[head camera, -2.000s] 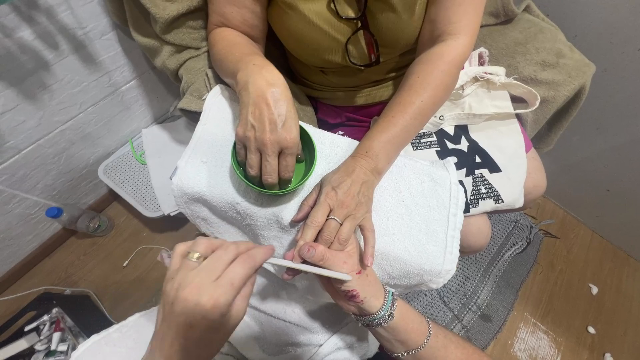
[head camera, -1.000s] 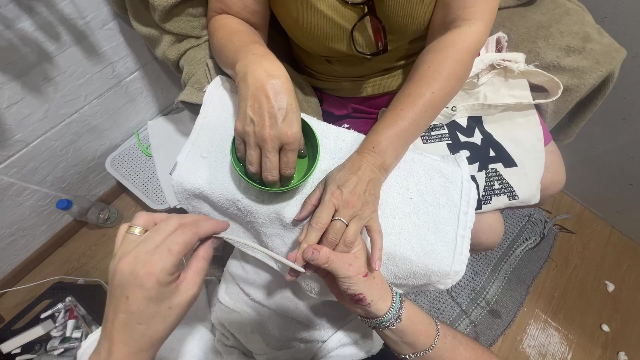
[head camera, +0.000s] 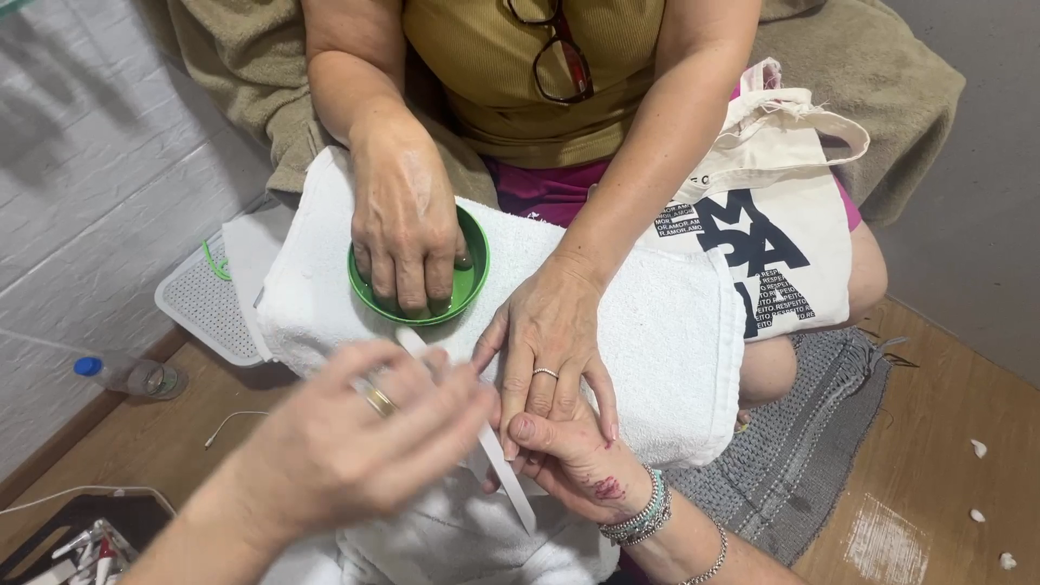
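My left hand (head camera: 366, 439), blurred and wearing a gold ring, grips a white nail file (head camera: 508, 479) that lies slantwise by the other person's fingertips. With my right hand (head camera: 577, 459), bracelets at its wrist, I hold the fingers of that person's ringed hand (head camera: 552, 341), my thumb on top. The person's other hand (head camera: 406, 219) dips its fingertips into a green bowl (head camera: 481, 276) of liquid. Bowl and ringed hand are over a white towel (head camera: 666, 349) across the person's lap. Which part of the file meets a nail is hidden by my fingers.
A printed cloth bag (head camera: 780, 227) leans at the person's side. On the left are a perforated grey board (head camera: 195, 309), a plastic bottle (head camera: 138, 378) with a blue cap, a white cable (head camera: 227, 418) and a dark tray (head camera: 49, 528) of small tools. A woven grey rug (head camera: 812, 439) covers some floor.
The nail file has turned from nearly level to a steeper slant, and my left hand has moved toward the other person's fingers. My right hand keeps its hold on them.
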